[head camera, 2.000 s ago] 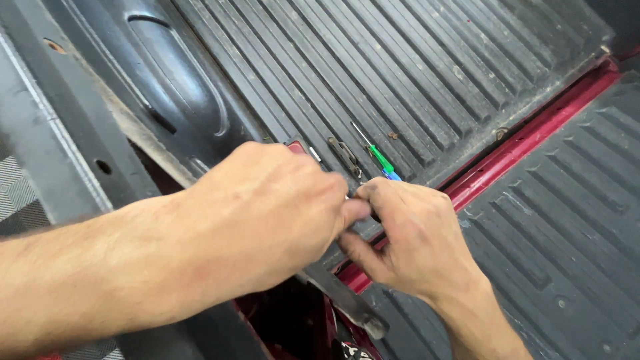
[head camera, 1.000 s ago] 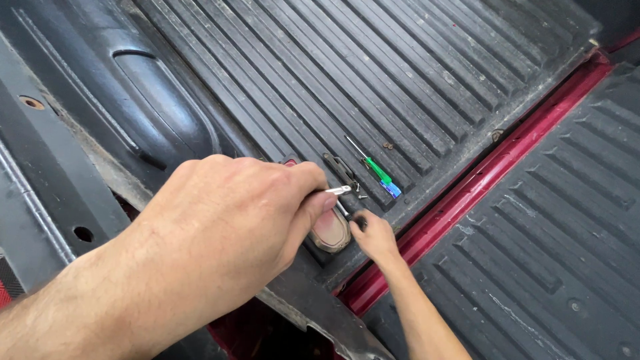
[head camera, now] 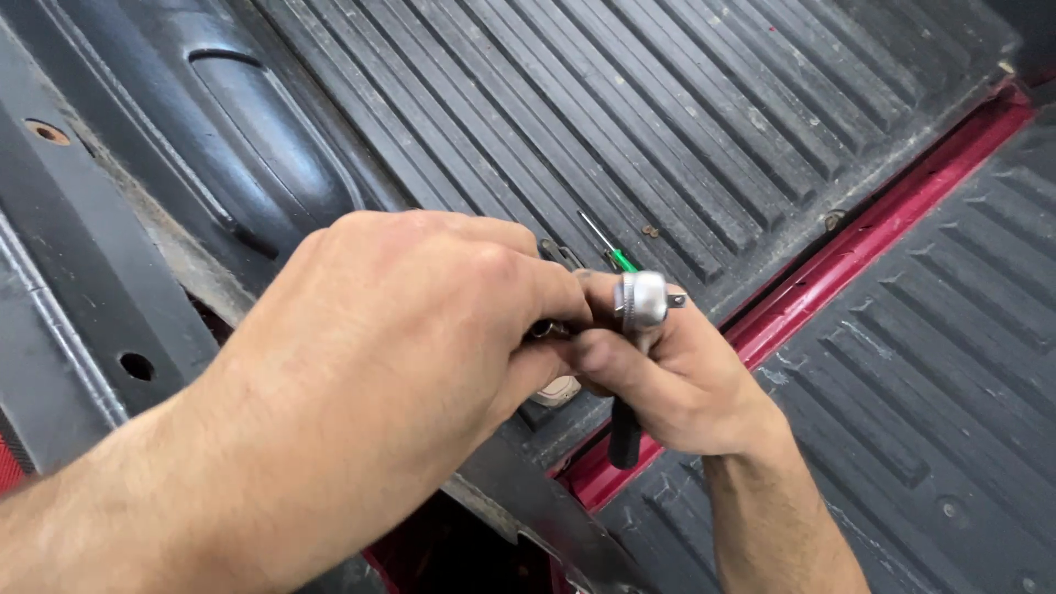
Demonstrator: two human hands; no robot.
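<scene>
My right hand [head camera: 685, 371] holds a ratchet wrench [head camera: 648, 301], its chrome head and square drive facing right and its black handle pointing down below the palm. My left hand [head camera: 421, 305] is closed on a small metal socket [head camera: 547, 328], mostly hidden by the fingers. Both hands' fingertips meet over the corner of the bed liner. Just beyond them lies a screwdriver [head camera: 620, 259] with a green handle, partly covered by my right hand. Dark metal tools [head camera: 561, 252] lie left of it. A tan oval-ended piece [head camera: 557, 391] shows beneath the hands.
The ribbed black bed liner [head camera: 511, 107] spreads ahead, with small debris [head camera: 651, 232] on it. A red painted metal edge [head camera: 891, 223] runs between it and the ribbed tailgate liner [head camera: 932, 355]. At left are a wheel-well hump [head camera: 256, 124] and a side rail [head camera: 91, 272] with holes. A dark opening [head camera: 470, 544] lies below.
The ratchet wrench is now plainly in my right hand, which has come up to my left hand. One second ago my left fingers held a small silver piece apart from the right hand.
</scene>
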